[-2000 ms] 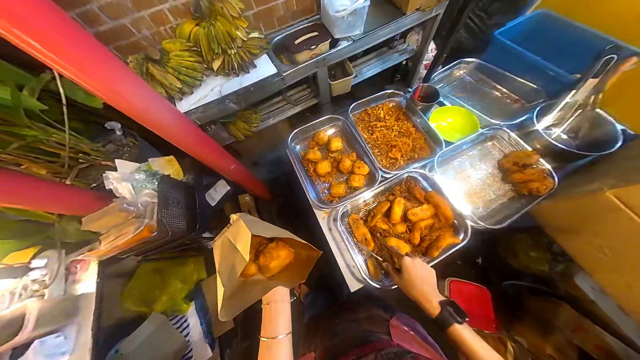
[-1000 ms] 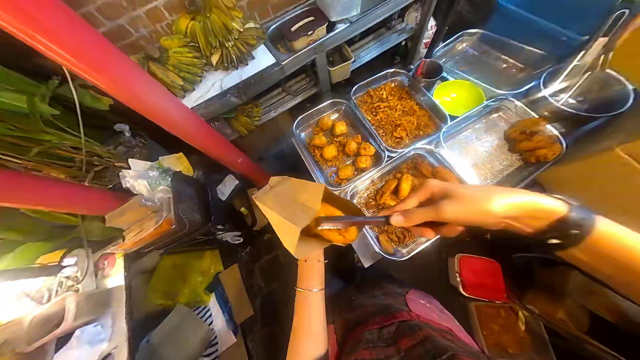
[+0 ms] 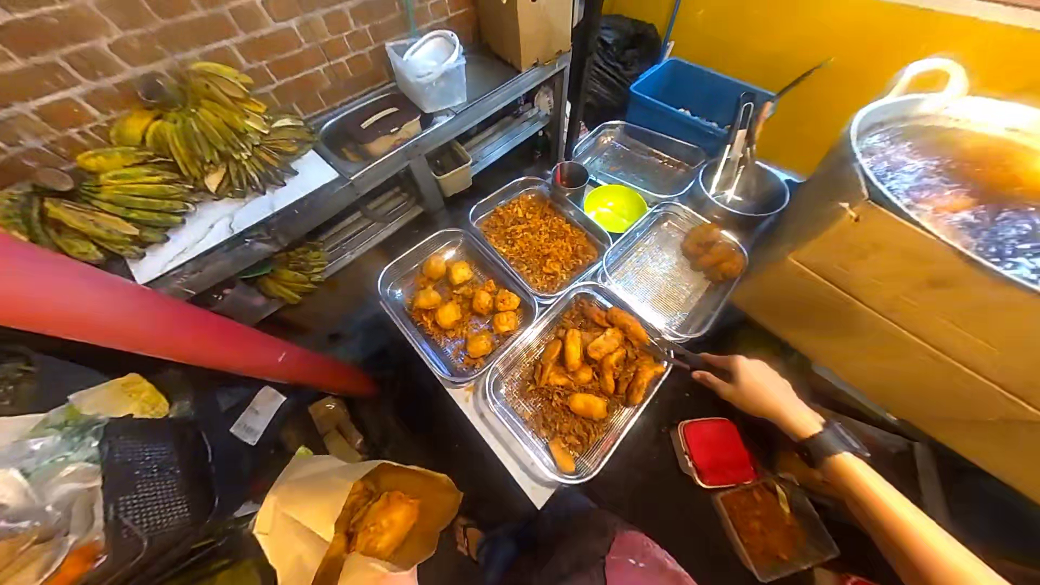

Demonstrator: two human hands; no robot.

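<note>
My right hand [image 3: 751, 390], with a dark band on its wrist, grips dark tongs [image 3: 678, 355] whose tips reach the right side of a metal tray [image 3: 504, 414] of fried bananas [image 3: 604, 345] and crumbs. At the bottom edge, a brown paper bag [image 3: 301, 508] stands open with fried pieces [image 3: 388, 522] inside. Only a sliver of my left hand [image 3: 394, 578] shows below the bag, holding it; its fingers are hidden. Round fried pieces [image 3: 448, 314] lie in the tray to the left, and crispy crumbs [image 3: 536, 241] fill the one behind.
A large pot of bubbling oil [image 3: 967, 179] stands at right behind cardboard [image 3: 910, 301]. A lime green bowl [image 3: 615, 208], a steel pot [image 3: 743, 191] and more trays are at the back. A red-lidded container [image 3: 717, 452] lies near my right forearm. A red pole [image 3: 162, 325] crosses the left.
My right hand has moved away from the paper bag, back to the banana tray with the tongs. The bag appears lower in view. The view has swung towards the right, showing the oil pot.
</note>
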